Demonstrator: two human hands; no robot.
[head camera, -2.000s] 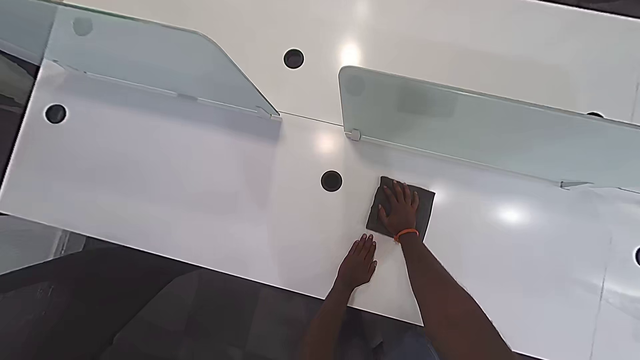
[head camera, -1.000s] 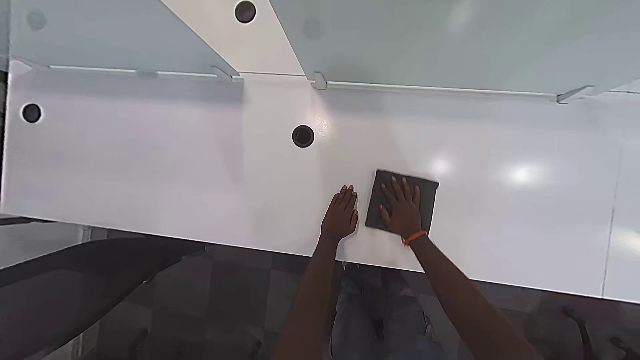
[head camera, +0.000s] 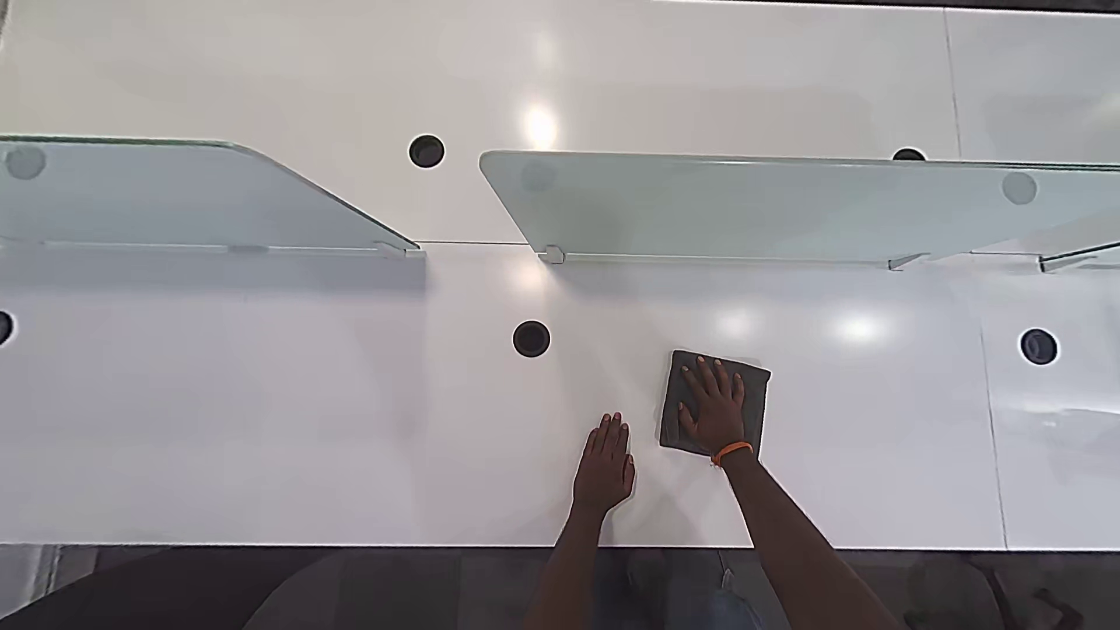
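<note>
A folded dark grey cloth (head camera: 674, 420) lies flat on the white desk top (head camera: 490, 472). On it rests my right hand (head camera: 716, 411), palm down with the fingers spread, an orange band around the wrist. The cloth shows on all sides of the fingers and is not clasped. To the left of the cloth, my left hand (head camera: 605, 464) lies palm down on the bare desk near the front edge, its fingers held close together and nothing in it.
Two frosted glass dividers (head camera: 717, 206) (head camera: 175, 192) stand along the middle of the desk, a gap between them. Round black cable grommets (head camera: 531, 339) (head camera: 427, 151) (head camera: 1039, 346) are set in the surface. A dark chair (head camera: 157, 586) is below the front edge at left.
The view has shifted and turned. My right hand stays on the cloth throughout, and my left hand stays flat on the desk to its left.
</note>
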